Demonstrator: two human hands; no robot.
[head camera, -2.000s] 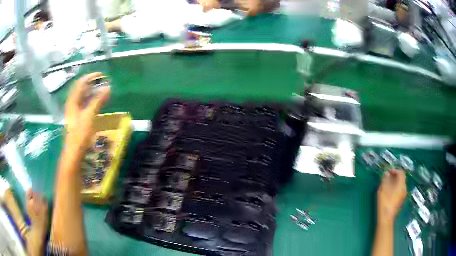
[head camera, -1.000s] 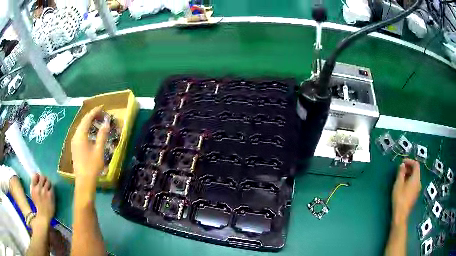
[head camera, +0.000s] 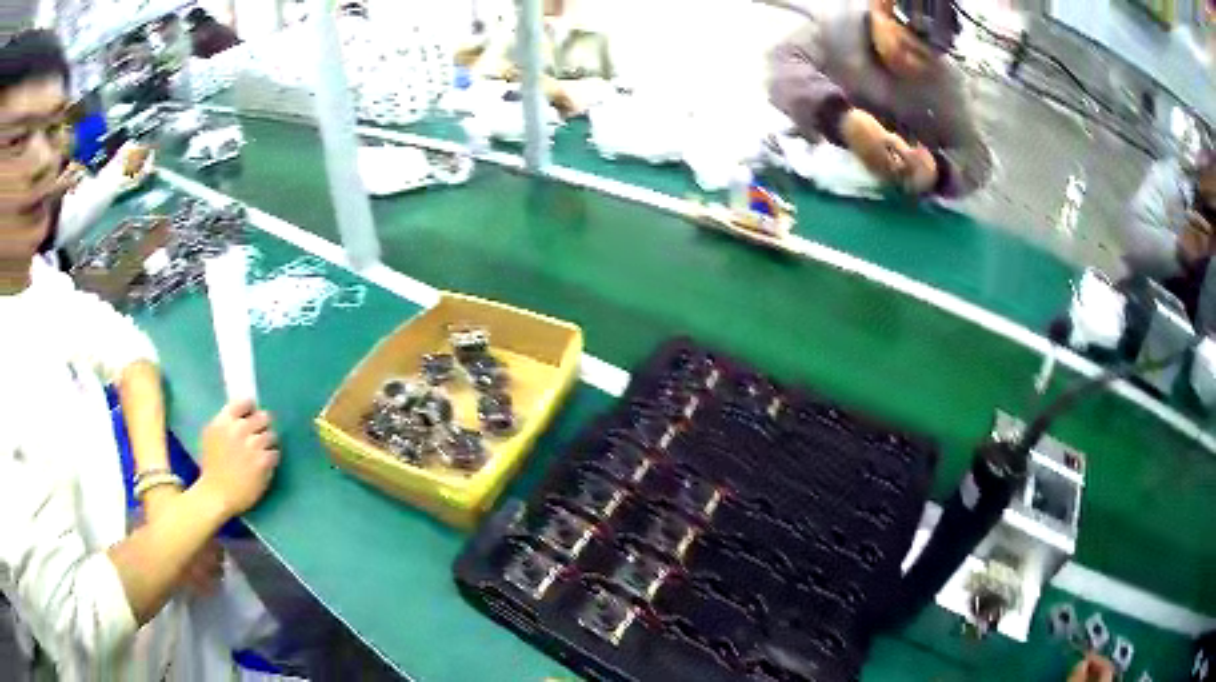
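Observation:
The yellow carton tray holds a loose heap of modules. The black blister tray lies right of it, its left columns partly filled with modules. My right hand shows only as fingertips at the bottom edge, beside silver-white plates; whether it grips anything cannot be told. My left hand is not in view; a tiny yellowish patch at the bottom edge is too small to identify.
A black electric screwdriver hangs beside the grey-white metal box. At left a seated person holds a white paper sheet near white frames. Another person works across the line. A pale post stands behind the carton.
The view has swung left and up. My left hand, earlier over the carton, is out of view; my right hand now sits at the bottom edge. The neighbour's paper is raised upright.

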